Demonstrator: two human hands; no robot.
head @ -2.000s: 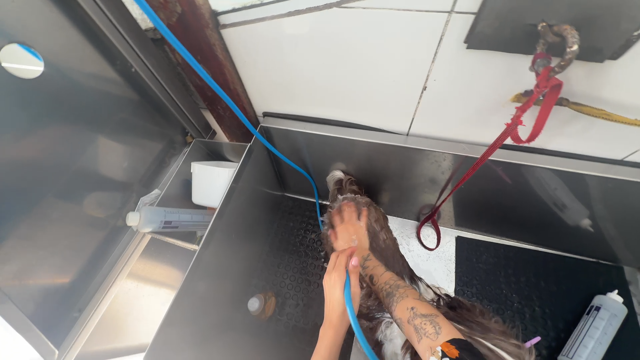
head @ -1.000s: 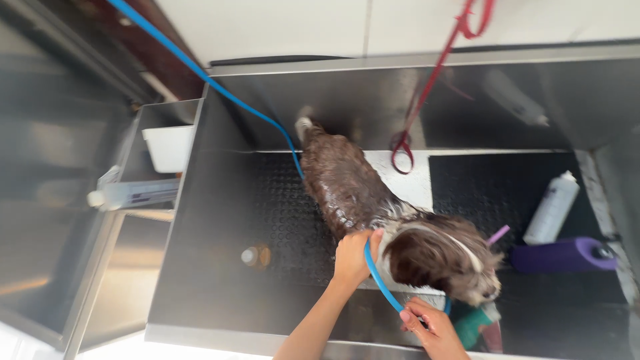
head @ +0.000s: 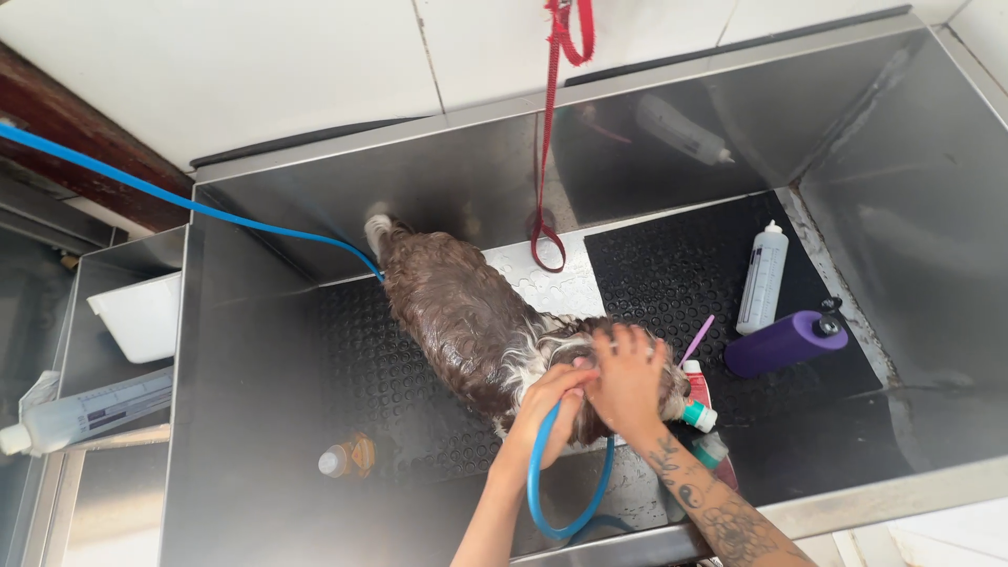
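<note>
A wet brown and white dog [head: 465, 315] stands in a stainless steel tub [head: 260, 331], its head toward the lower right. My left hand [head: 555, 402] is closed around the end of a blue hose [head: 543, 472], beside the dog's neck. The hose loops below that hand and also runs from the upper left down behind the dog. Spread over the top of the dog's head is my right hand [head: 626, 374], its fingers apart, touching the fur close to my left hand. The hose's outlet is hidden by my hands.
Black rubber mats [head: 669, 268] line the tub. A red leash [head: 543, 181] hangs at the back wall. To the right are a clear squeeze bottle [head: 762, 277], a purple bottle [head: 780, 344] and small tubes. A small bottle [head: 346, 459] lies lower left; a white bin [head: 146, 315] is outside.
My right hand has moved from the hose, below the dog's head, onto the head. My left hand now holds the hose near the neck. The view has shifted.
</note>
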